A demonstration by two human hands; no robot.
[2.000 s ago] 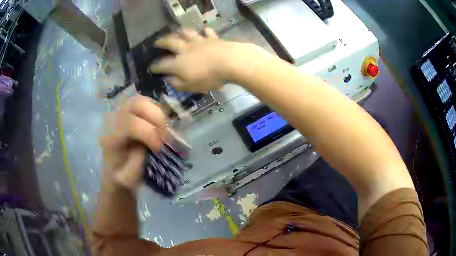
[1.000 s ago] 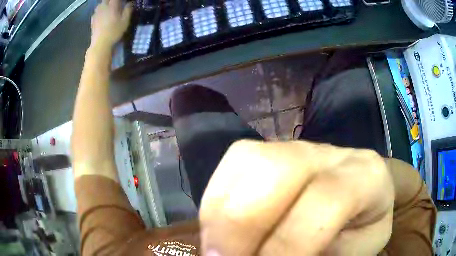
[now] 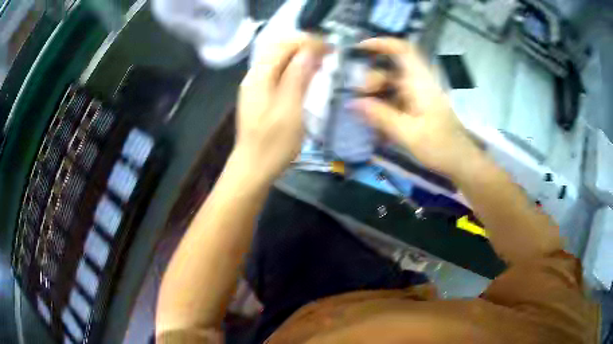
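A phone-sized keypad part, grey-blue with a dark upper end, hangs upright between my hands over the near side of the right machine; it is blurred. My right hand grips it from the right with thumb and bent fingers. My left hand is at its upper left, fingers bent; blur hides whether it touches the part or holds anything. Another pale keypad part sits in a dark holder on the machine, beyond my hands.
The right machine has a second metal fixture on top. A black tray with rows of keypad parts lies at left. A white fan stands at upper left. A yellow-handled tool lies on the dark shelf.
The view has turned from the left machine, past the tray, to the right machine. My left hand has left the tray; both hands are now together, with a keypad part in my right hand.
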